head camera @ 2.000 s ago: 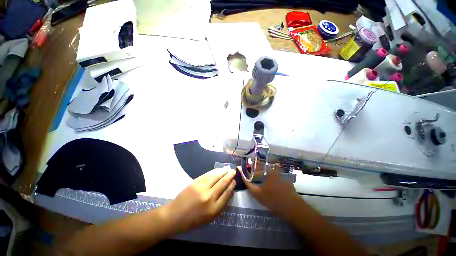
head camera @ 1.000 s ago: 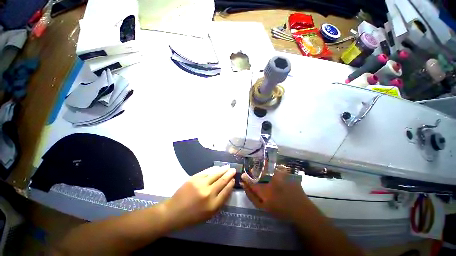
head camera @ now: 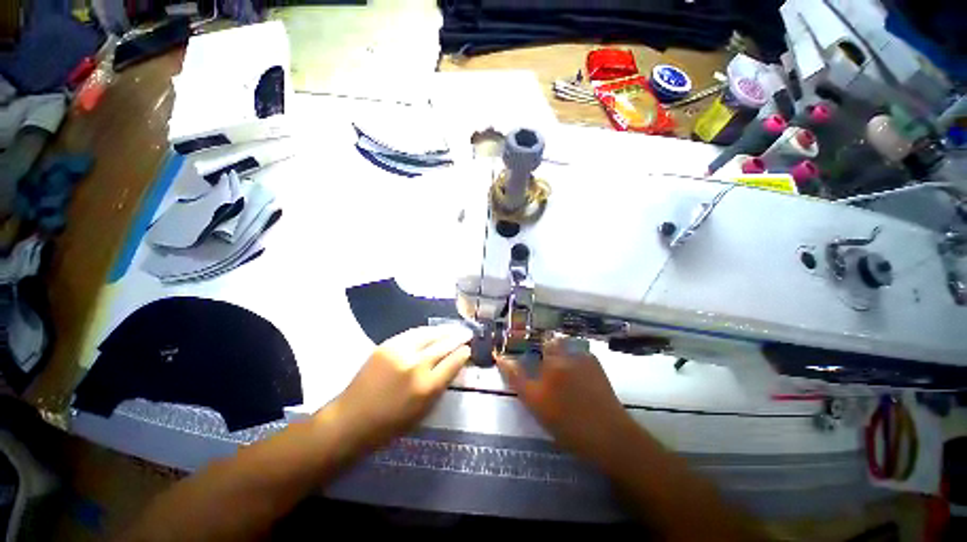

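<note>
A curved dark panel (head camera: 390, 307) lies on the white table, its right part under the needle area of the industrial sewing machine (head camera: 615, 228). My left hand (head camera: 408, 371) presses flat on the panel just left of the presser foot, fingers together. My right hand (head camera: 557, 381) is just right of it, fingertips near the panel's edge at the presser foot (head camera: 517, 312). The fingertips of both hands nearly meet. Whether the right fingers pinch cloth is too blurred to tell. Another flat dark arc (head camera: 196, 355) lies at the left table edge.
A stack of pale curved pieces (head camera: 212, 228) lies at the left, and curved strips (head camera: 398, 148) lie behind. A white box (head camera: 228, 85) is at back left. A red packet (head camera: 631, 101), thread cones (head camera: 790, 138) and red-orange loops (head camera: 891, 439) are at the right.
The camera view has shifted, so the machine appears further left. Both hands remain at the presser foot on the panel, with the right fingers slightly changed in pose.
</note>
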